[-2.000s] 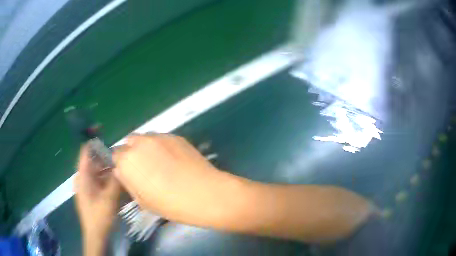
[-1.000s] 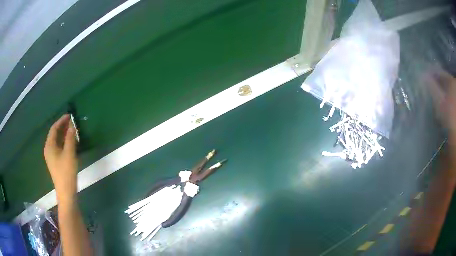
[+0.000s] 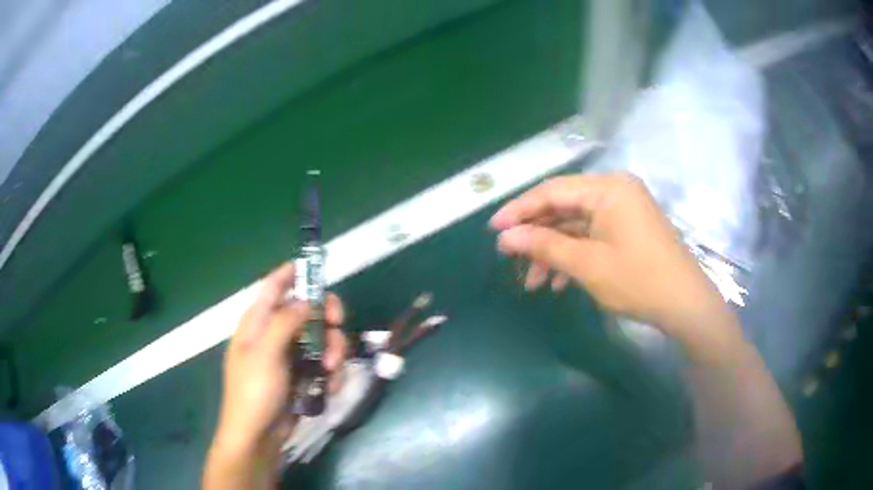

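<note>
My left hand (image 3: 263, 359) holds a black pen housing (image 3: 311, 215) upright in the view, tapered end up, over the white rail. A pale and green strip shows along its middle; fingers wrap its lower part. My right hand (image 3: 622, 254) is raised over the bench, right of the housing and apart from it. Its thumb and forefinger are nearly together; blur hides whether anything small is between them. White pins (image 3: 726, 278) lie partly behind my right wrist. White sticks (image 3: 330, 421) lie across dark-handled pliers (image 3: 407, 335), partly hidden by my left hand.
Another black unit (image 3: 134, 279) lies on the green belt at left. The white rail (image 3: 431, 211) runs diagonally, meeting a pale post (image 3: 613, 72). A milky bag (image 3: 694, 144) lies at right. A clear bag (image 3: 94, 448) and blue bin (image 3: 24, 459) are at lower left.
My left hand has moved right from the belt and now holds up a housing. My right hand has come in from the far right edge to above the bench.
</note>
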